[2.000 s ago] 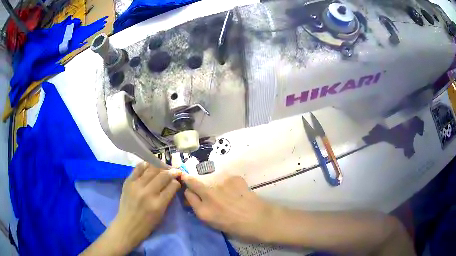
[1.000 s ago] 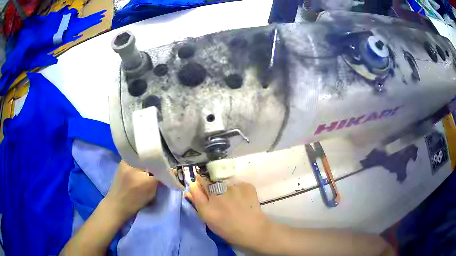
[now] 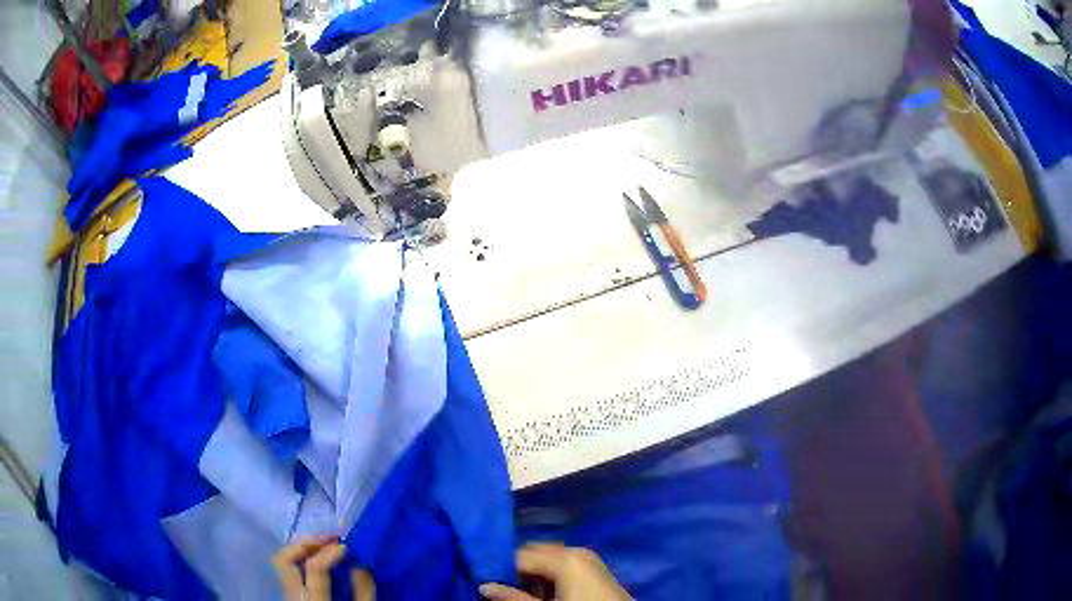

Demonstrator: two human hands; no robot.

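Note:
The light blue panel [image 3: 341, 317] hangs in folds from the presser foot and needle [image 3: 406, 235] towards me. The royal blue panel [image 3: 141, 387] spreads left of it, and more royal blue cloth lies at its right side. My left hand [image 3: 320, 568], cut off by the bottom edge, pinches the light blue cloth at its seam. My right hand [image 3: 558, 575], also cut off by the bottom edge, holds the lower edge of the royal blue cloth. The off-white sewing machine head [image 3: 611, 82] with purple lettering stands behind.
Thread snips [image 3: 668, 252] lie on the white table [image 3: 564, 329] right of the needle. A ruler [image 3: 635, 399] is printed along its front edge. A cut-piece pile [image 3: 135, 129] and a red basket [image 3: 85, 82] are at far left.
Both hands have moved from the needle down to the cloth's near end. The light blue cloth is now stretched from the needle towards me. The view has shifted, showing more of the table front.

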